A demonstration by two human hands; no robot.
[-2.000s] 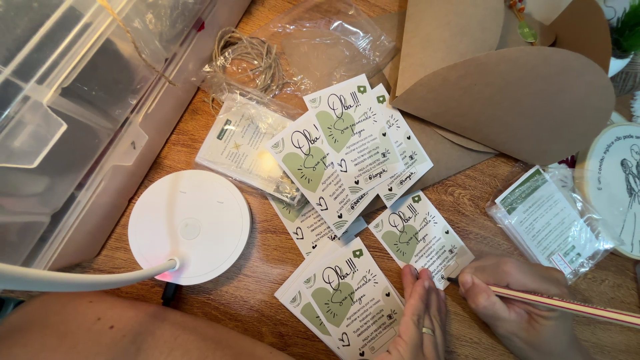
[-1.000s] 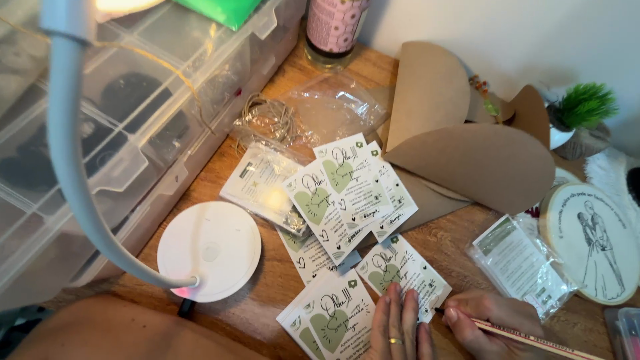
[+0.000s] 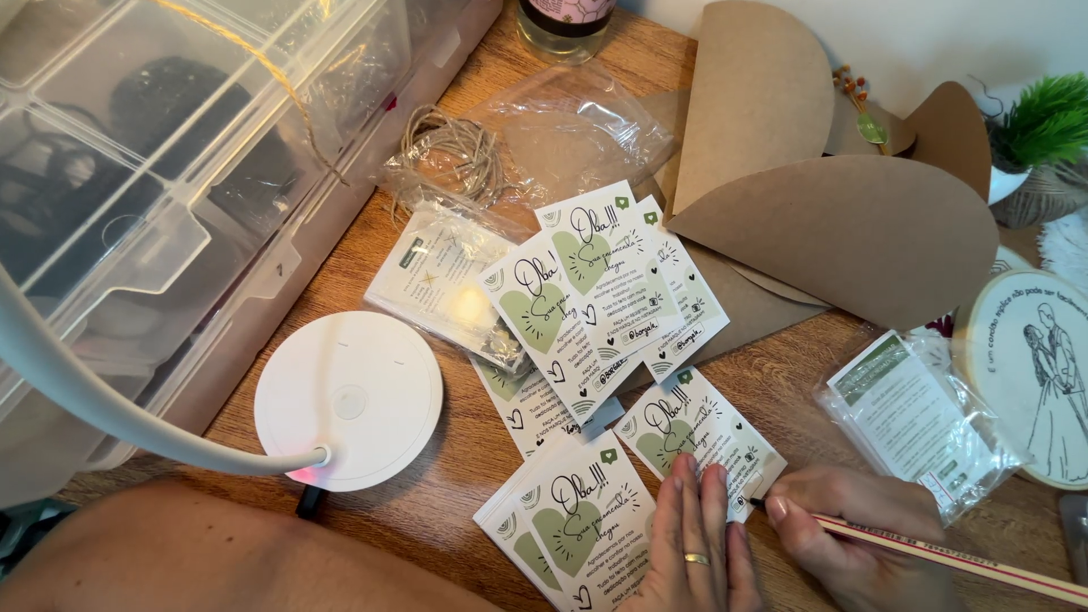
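Note:
My right hand point(image 3: 858, 531) holds a slim striped brush or pen point(image 3: 952, 557), its dark tip touching the lower right part of a printed card point(image 3: 680, 425). With fingers spread flat, my left hand point(image 3: 693, 544) presses on that card's lower edge; a gold-coloured ring is on one finger. Left of it lies a stack of matching cards point(image 3: 565, 518) with green hearts. More such cards point(image 3: 608, 272) overlap in a fanned pile above, some with dark handwriting near their lower edges. A plastic-wrapped pack of cards point(image 3: 433, 272) rests beside that pile.
A white round lamp base point(image 3: 348, 399) stands left, near a clear compartment case point(image 3: 195, 170). Brown kraft paper envelopes point(image 3: 841, 221), a coil of twine point(image 3: 459, 157) and a bottle point(image 3: 565, 25) lie or stand behind. At right are a bagged pack point(image 3: 909, 416), an embroidery hoop point(image 3: 1033, 374) and a green plant point(image 3: 1045, 127).
The view has shifted somewhat. My left hand stays on the card, and my right hand keeps the brush or pen at its lower right part.

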